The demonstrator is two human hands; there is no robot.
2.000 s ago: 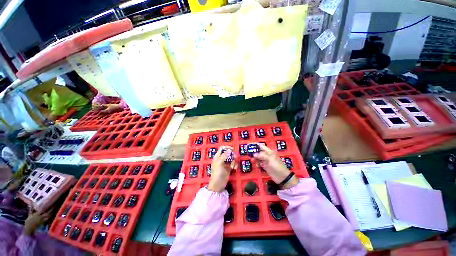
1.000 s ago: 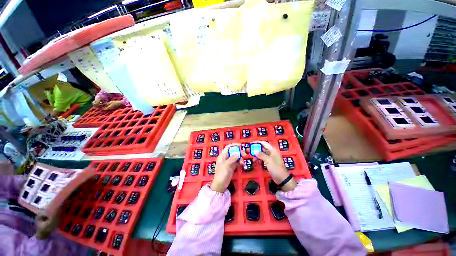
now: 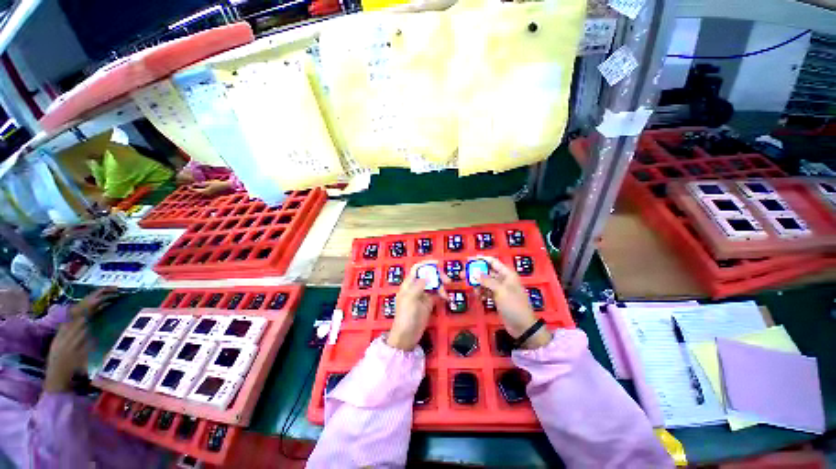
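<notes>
My left hand (image 3: 414,300) holds a smartwatch unit (image 3: 428,276) with a glowing white-blue face, above the red compartment tray (image 3: 440,423). My right hand (image 3: 504,295) holds a second smartwatch unit (image 3: 478,270), its face glowing blue-white, beside the first and not touching it. The tray lies in front of me with dark units in most pockets. The upper rows show pale-marked faces, the lower rows plain dark faces. Some pockets are hidden behind my hands and sleeves.
A pink tray with white-framed units (image 3: 190,355) overlaps the neighbouring red tray (image 3: 291,302) at left, near another person's hands (image 3: 69,341). Record sheets (image 3: 653,366) with a pen (image 3: 687,357) lie right, beside a metal post (image 3: 600,174). Yellow sheets (image 3: 403,92) hang ahead.
The unit faces have lit up since the earliest frame, and both hands still hold them. At left, the pink tray has moved right onto the neighbouring red tray.
</notes>
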